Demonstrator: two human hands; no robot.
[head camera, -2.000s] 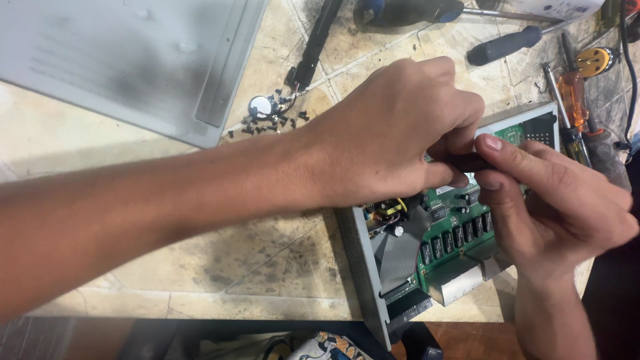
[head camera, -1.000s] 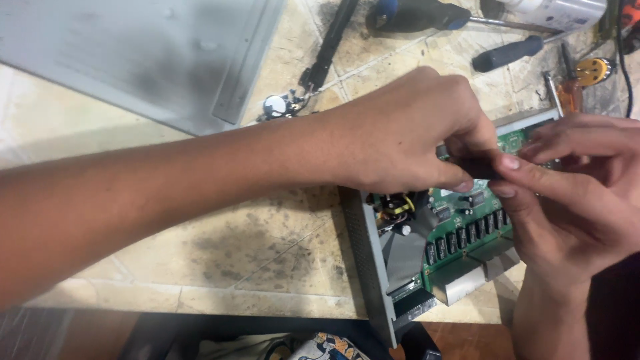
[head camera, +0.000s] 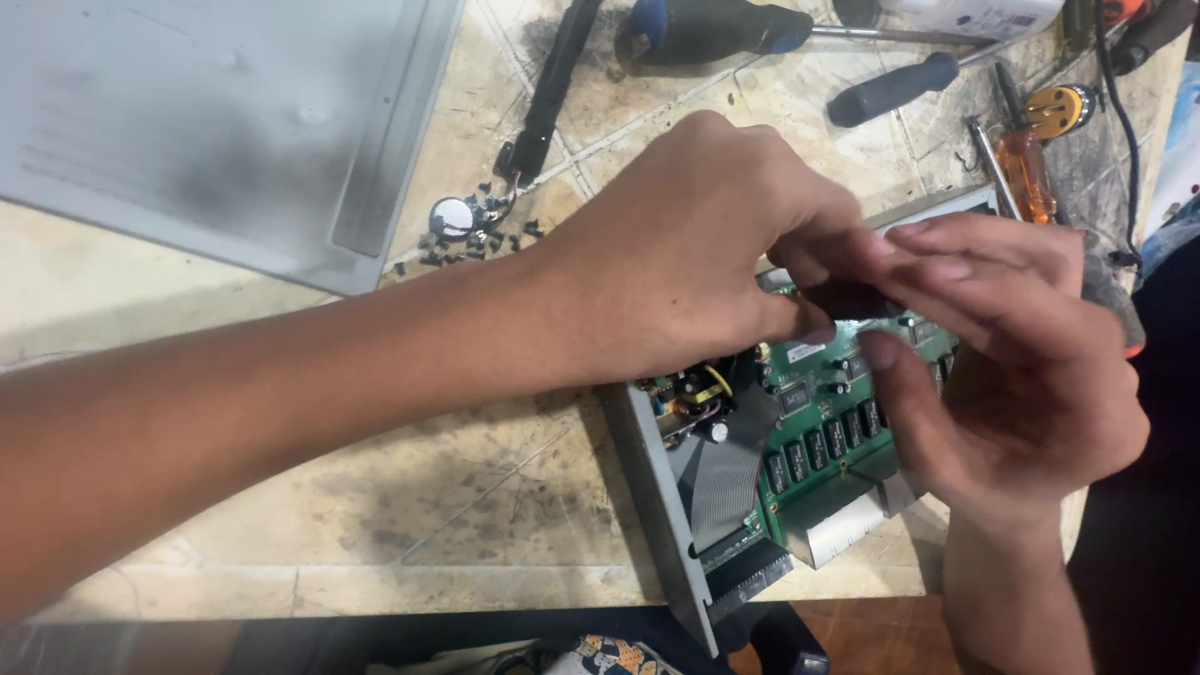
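My left hand (head camera: 741, 244) reaches in from the left over an opened metal electronics chassis (head camera: 647, 497). Its fingers pinch a small dark piece (head camera: 851, 300), too hidden to identify. Just right of it, my right hand (head camera: 1022, 366) has thumb and fingers spread, the upper fingertips close against the left hand's; whether they touch the piece cannot be told. Under both hands lies a green circuit board (head camera: 816, 412) with a row of black parts. A grey ribbon cable (head camera: 731, 469) and a board with a yellow-wrapped part (head camera: 708, 386) sit at its left.
A grey metal cover (head camera: 216, 112) lies at upper left. Beside it are loose screws (head camera: 478, 246), a round white-faced part (head camera: 453, 217) and a black bar (head camera: 553, 94). A large screwdriver (head camera: 717, 33), a smaller screwdriver (head camera: 891, 91) and an orange-handled tool (head camera: 1027, 173) lie at upper right.
My right thumb and fingers, earlier closed together at the dark piece, have spread apart. My left hand stays over the chassis with the piece.
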